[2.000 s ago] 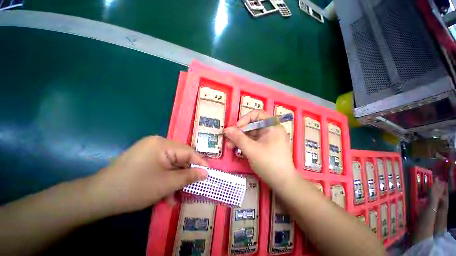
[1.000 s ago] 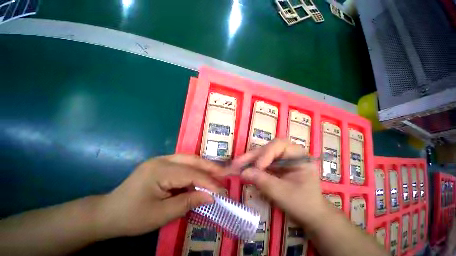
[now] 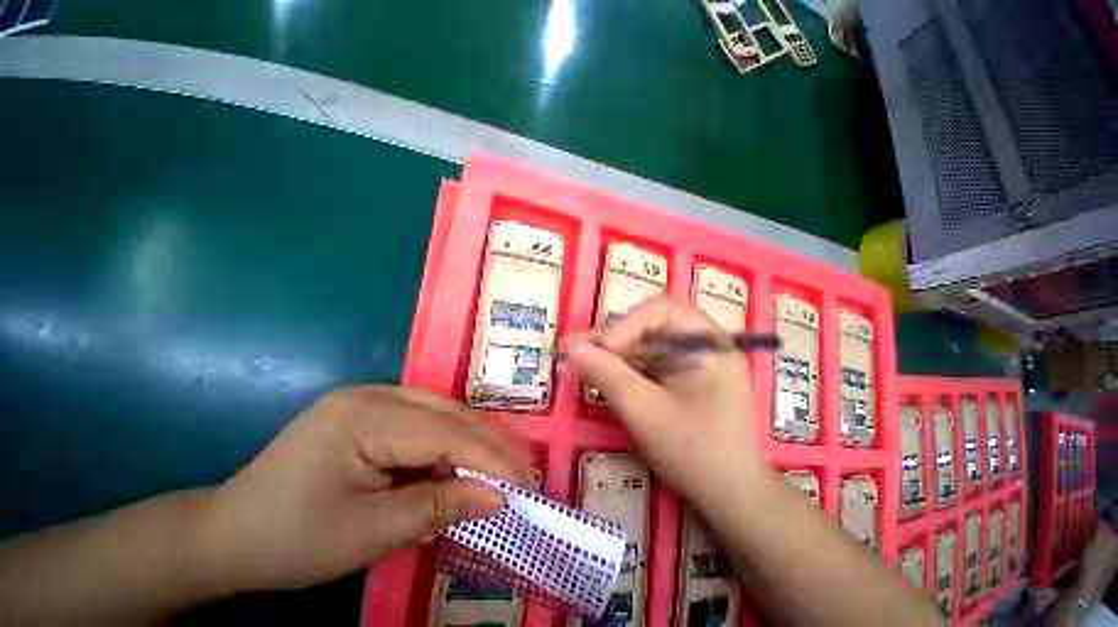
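My left hand (image 3: 368,484) pinches a bent white sticker sheet (image 3: 539,539) with rows of small dark dots, over the near row of the foam tray. My right hand (image 3: 668,392) holds slim dark tweezers (image 3: 705,343) like a pen. Its fingertips and the tweezers' tip are at the right edge of the first phone (image 3: 517,316), near its lower end; the exact tip is hard to make out. The gold-beige phones lie in pockets of the red foam tray (image 3: 423,300). The hands and sheet partly cover several phones.
More red trays (image 3: 962,390) with phones lie to the right. A grey perforated machine (image 3: 1005,135) with a yellow foot (image 3: 883,263) stands at upper right. A loose beige frame (image 3: 760,37) lies on the green surface beyond a pale strip (image 3: 245,88). Part of another person's arm shows at lower right.
A second ago my hands were close together above the sheet. Now my right hand is apart from the left, with the tweezers at the first phone. The camera view has shifted slightly.
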